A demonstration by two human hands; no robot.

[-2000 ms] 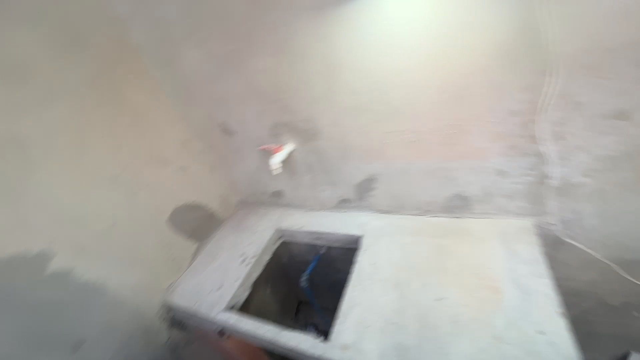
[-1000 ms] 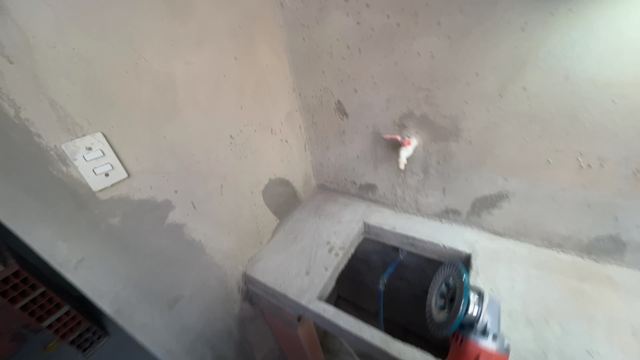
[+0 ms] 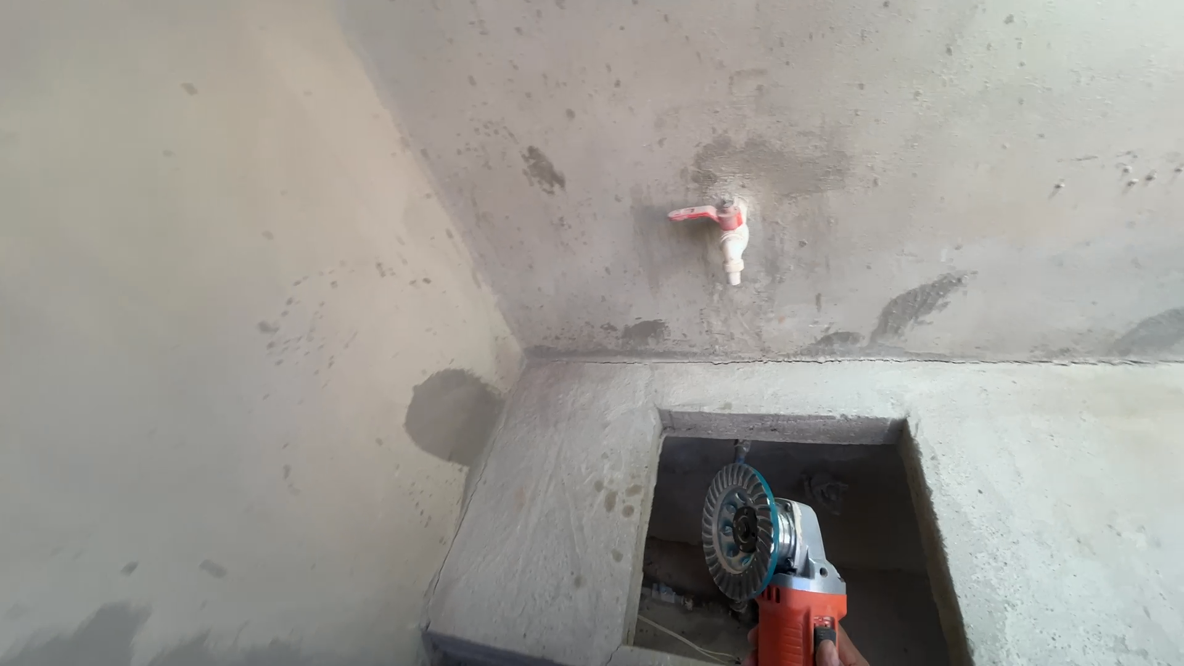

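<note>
My right hand [image 3: 845, 649], mostly cut off by the bottom edge, grips the orange body of an angle grinder [image 3: 801, 606]. A finger or thumb lies by the black switch on its side. The grinder has a grey metal gear head and a segmented diamond cup wheel [image 3: 740, 531] with a teal rim, its face turned left. I see it in front of the rectangular opening [image 3: 782, 428] in a concrete counter [image 3: 555, 518]; whether it touches the edge cannot be told. My left hand is not in view.
A white plastic tap [image 3: 733, 248] with a red lever sticks out of the back wall above the opening. The plastered side wall [image 3: 231, 370] meets the counter at the left. Inside the opening are a pale cord [image 3: 683, 638] and dim fittings.
The grinder, partly seen at the lower right edge of the opening one second ago, now stands upright in front of it. The view has swung, and the wall switch is out of frame.
</note>
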